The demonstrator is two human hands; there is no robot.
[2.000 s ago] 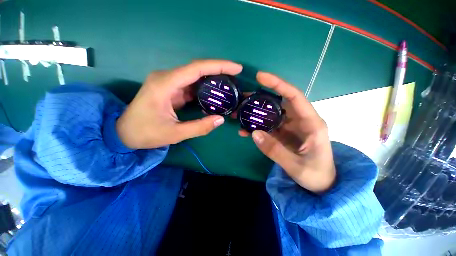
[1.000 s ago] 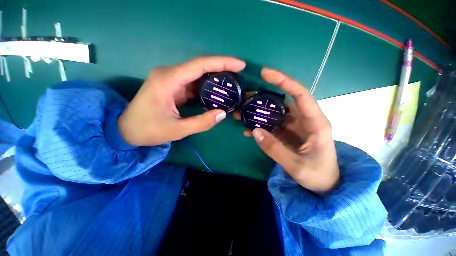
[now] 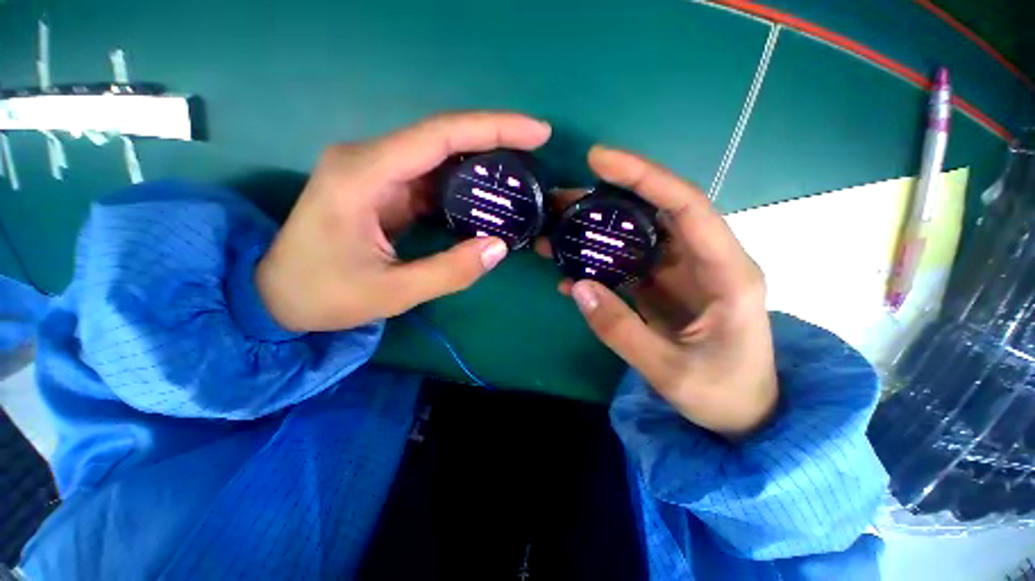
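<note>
Two round black smartwatches without straps are held side by side above the green mat, their screens lit with white-purple menu rows. My left hand point(image 3: 375, 221) grips the left smartwatch point(image 3: 491, 195) between its fingers and thumb, the thumb tip at the lower right rim. My right hand point(image 3: 698, 289) grips the right smartwatch point(image 3: 604, 238), which sits slightly lower, with the thumb tip at its lower left edge. The fingers behind both watches are partly hidden.
A white strip point(image 3: 97, 115) is taped to the green mat point(image 3: 272, 57) at the left. At the right lie paper sheets point(image 3: 817, 255), a pink-capped marker pen point(image 3: 931, 170) and a clear plastic tray point(image 3: 976, 397). Red tape crosses the upper right. A thin blue cord shows below my left wrist.
Both hands still hold the watches, now a little higher in view. The two watches have moved slightly apart since the oldest frame. The pen and paper appear shifted slightly right and up.
</note>
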